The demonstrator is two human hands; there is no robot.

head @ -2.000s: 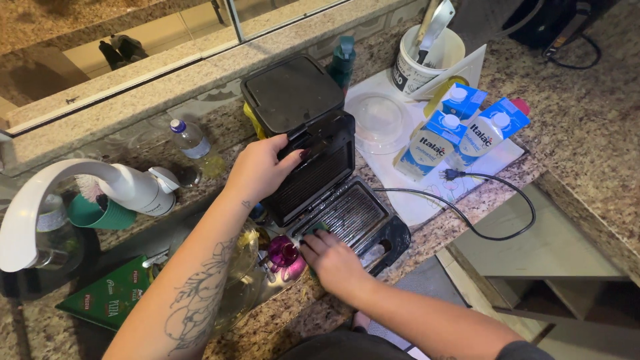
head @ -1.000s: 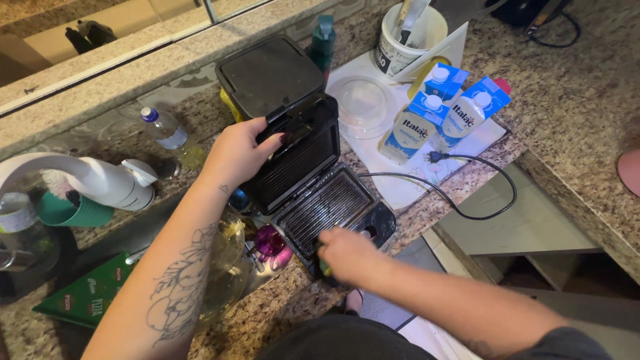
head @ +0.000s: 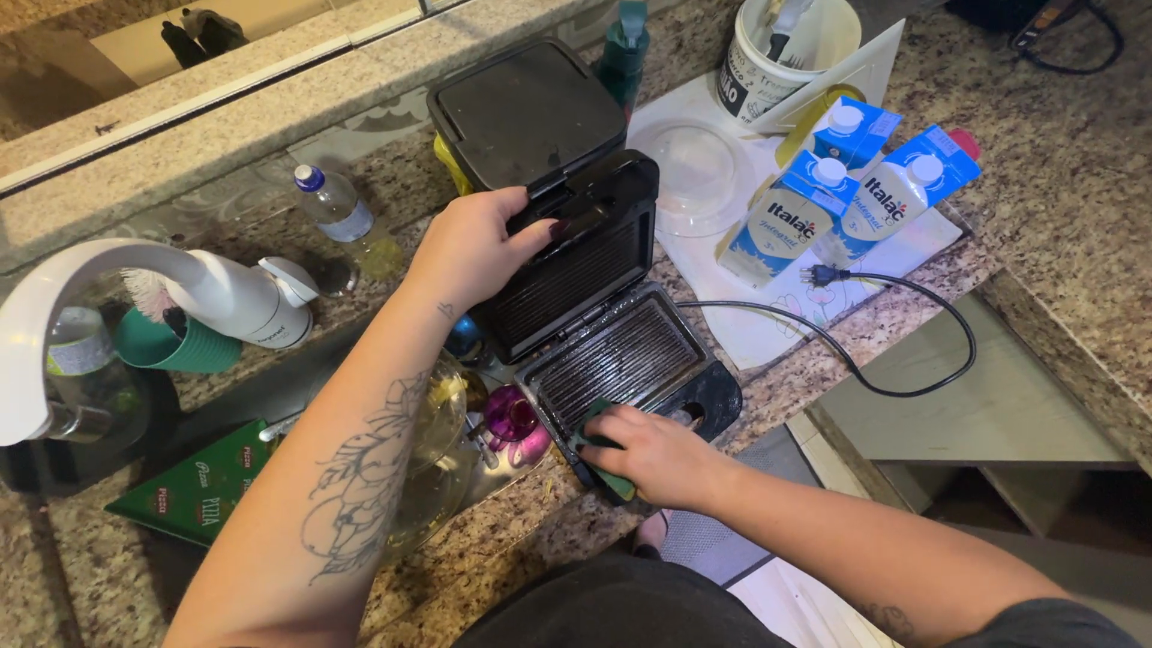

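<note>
A black electric contact grill [head: 621, 351] stands raised open at the sink's edge, its ribbed lower plate wet and shiny. My left hand [head: 481, 247] grips the top edge of its lid, thumb over the front and fingers behind. In my right hand [head: 652, 454] is a green scrubbing sponge [head: 589, 432], pressed on the near left corner of the lower plate and its rim. From the grill's right side a black power cord [head: 810, 328] loops over the counter edge, its plug [head: 823, 274] lying on the white cloth or sheet.
Milk cartons [head: 783, 220], a clear plastic lid [head: 693, 175] and a white bucket of utensils [head: 792, 54] stand right of the grill. Behind it is a black-lidded bin [head: 531, 112]. The sink at left holds a green pizza box [head: 202, 486] and glassware, near a white faucet [head: 27, 360].
My right hand moves from the lower plate to its near right side, then to the near left corner with the sponge. My left hand stays on the lid.
</note>
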